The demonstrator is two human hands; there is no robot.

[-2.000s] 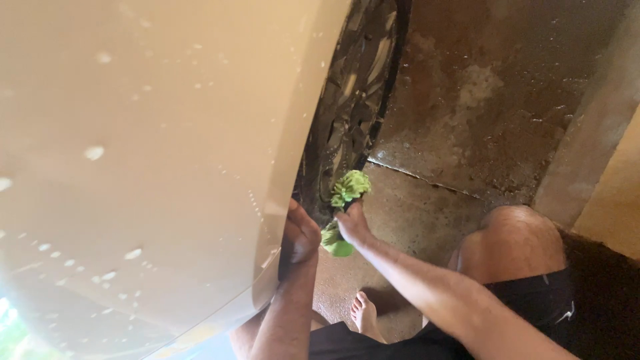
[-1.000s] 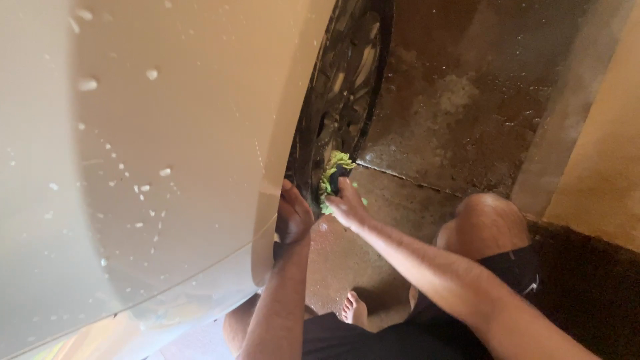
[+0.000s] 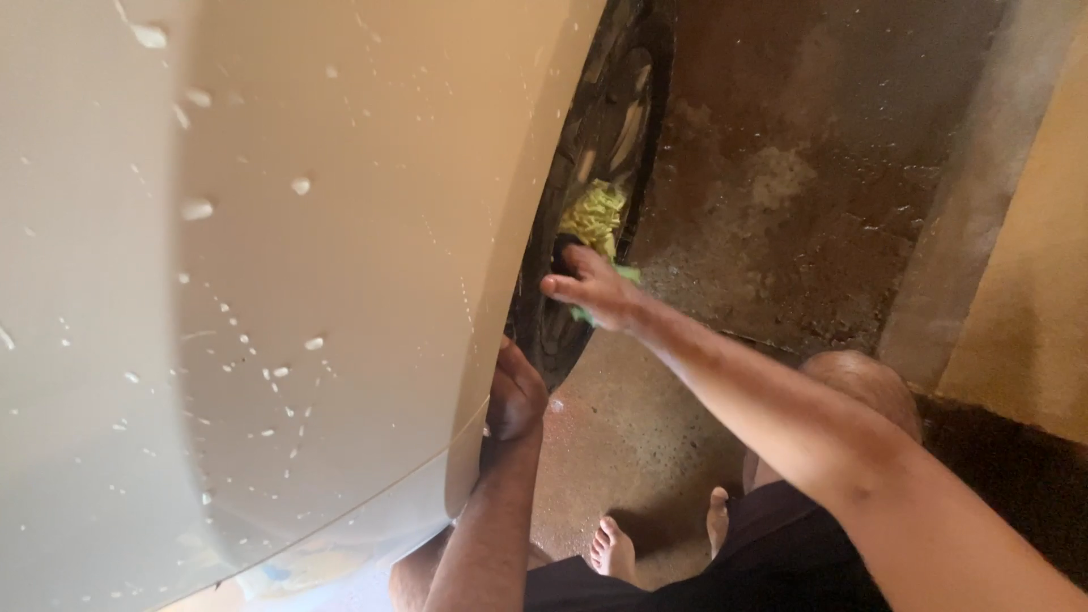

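My right hand (image 3: 591, 285) is on a yellow-green microfiber chenille wash mitt or brush (image 3: 597, 214) with a dark part, pressed against the car wheel (image 3: 625, 127). The mitt lies over the lower spokes; its green edge shows below the hand. My left hand (image 3: 517, 391) rests at the edge of the light-coloured car body panel (image 3: 357, 255), beside the tyre. Its fingertips are partly hidden behind the panel, so whether they grip anything does not show. White foam spots and water drops dot the panel.
Wet concrete floor (image 3: 765, 195) lies right of the wheel, with a joint across it. A tan wall (image 3: 1020, 297) stands at the far right. My bare feet (image 3: 614, 548) and a bent knee (image 3: 858, 382) are below the wheel.
The right hand and the yellow-green mitt have moved up along the wheel, away from my left hand. The left hand stays at the panel's edge.
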